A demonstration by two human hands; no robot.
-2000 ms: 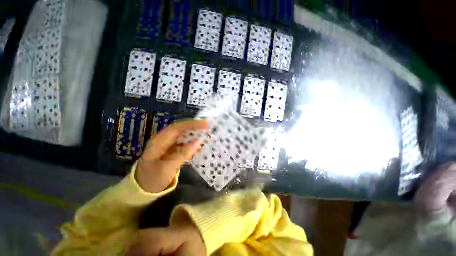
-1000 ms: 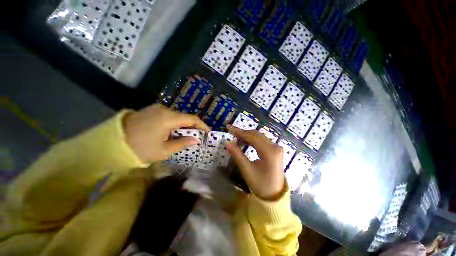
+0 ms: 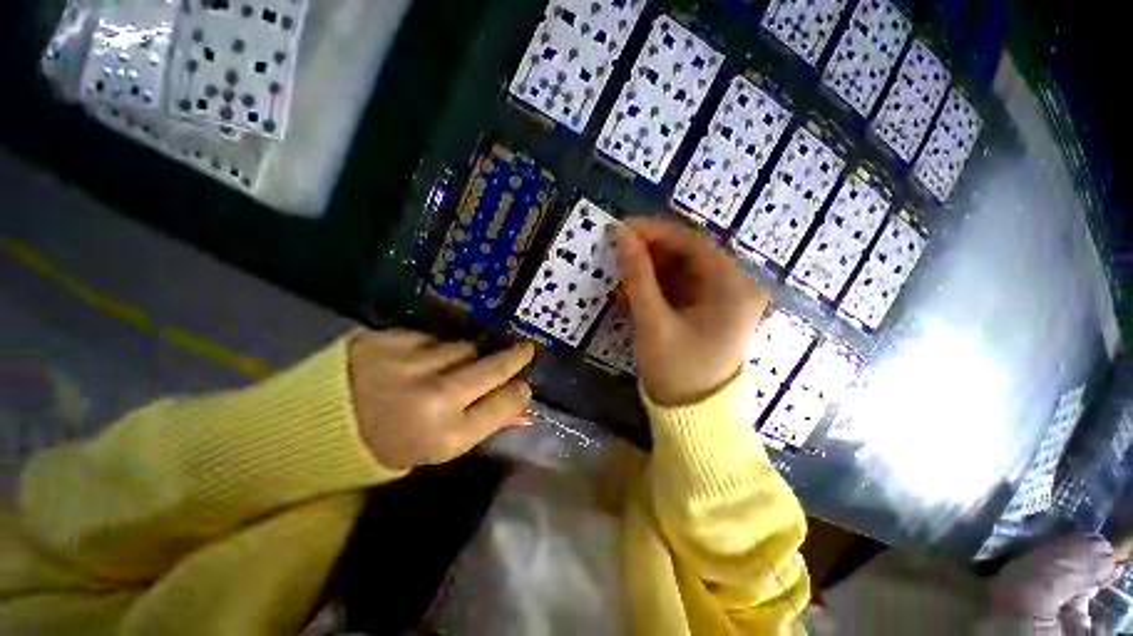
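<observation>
A white dotted dome sheet [image 3: 573, 273] lies over the second board place of the nearest row, covering it. My right hand [image 3: 696, 304] has thumb and finger together at the sheet's upper right corner. My left hand [image 3: 435, 395] is at the near edge, its fingertips by the sheet's lower left corner; whether it holds anything is hidden. A bare blue board [image 3: 492, 230] with gold pads lies left of the sheet. More boards covered with white sheets [image 3: 777, 354] lie right of my right hand, partly hidden by it.
Rows of covered boards [image 3: 733, 149] lie beyond. Dotted dome sheets [image 3: 236, 62] rest on a cloudy plastic bag [image 3: 348, 106] at upper left. Strong glare covers the bench [image 3: 938, 422] at right. A person's hand [image 3: 1062, 572] shows at lower right, near a dotted sheet [image 3: 1041, 466].
A white sheet now covers the second board, which was bare blue. My hands have moved apart, and the sheet pieces between them no longer show. The view has shifted closer.
</observation>
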